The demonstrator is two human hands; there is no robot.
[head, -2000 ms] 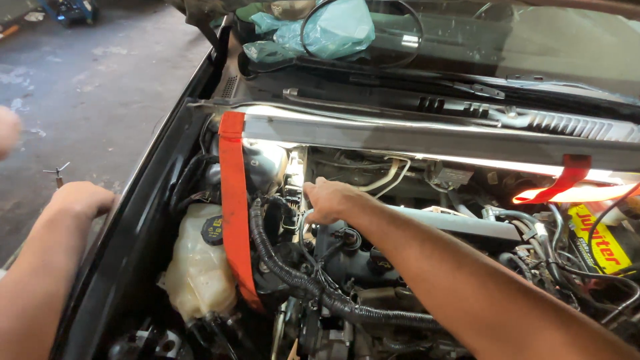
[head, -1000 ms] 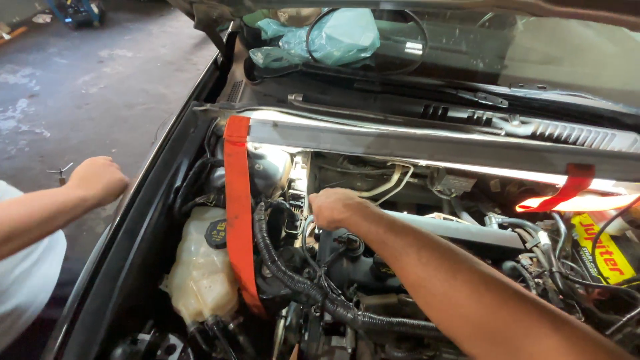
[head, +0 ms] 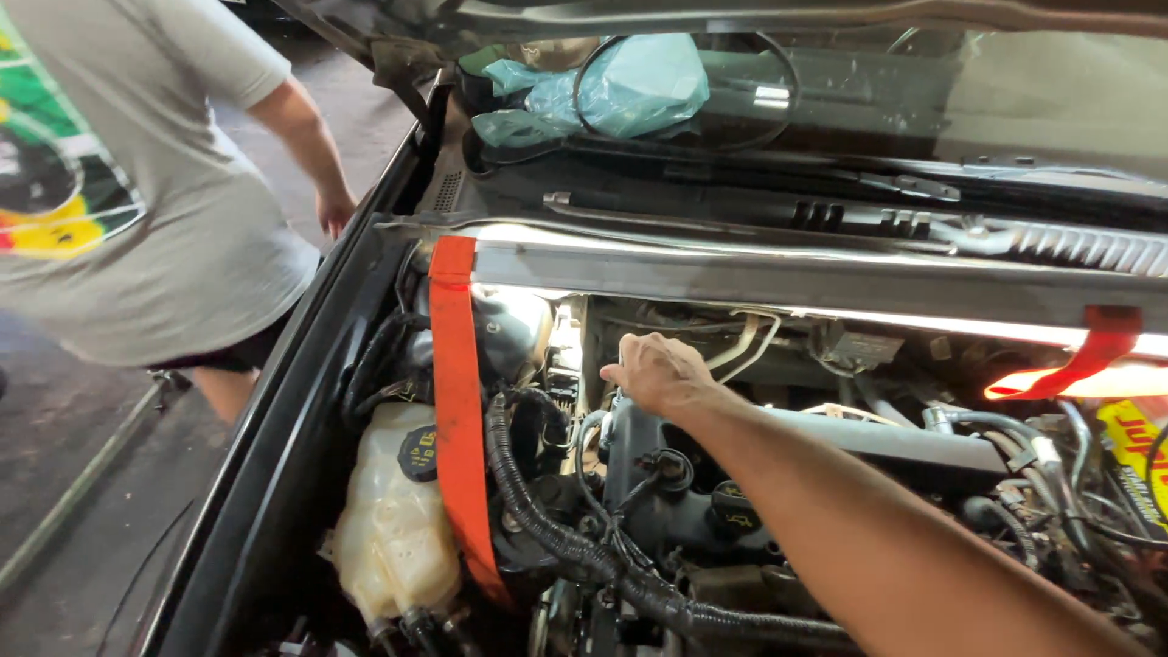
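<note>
My right hand (head: 662,370) reaches in from the lower right, its fingers curled at the rear left end of the black engine cover (head: 639,447). Whatever lies under the fingers is hidden, so a hold on something cannot be told. Left of the hand are brightly lit metal parts and connectors (head: 561,379). A black corrugated wiring conduit (head: 547,529) curves below it, and the black oil filler cap (head: 735,506) sits under my forearm. My left hand is out of view.
A co-worker in a grey shirt (head: 182,182) stands beyond the black fender (head: 301,401). An orange strap (head: 461,411) hangs by the coolant reservoir (head: 392,511). A grey crossbar (head: 730,278) spans the bay. A yellow-topped battery (head: 1136,447) is at right; the raised hood (head: 821,14) overhangs.
The co-worker's torso and lowered arm now show at the left, where one second ago an arm and part of a shirt showed. My right hand stays around the same part of the engine.
</note>
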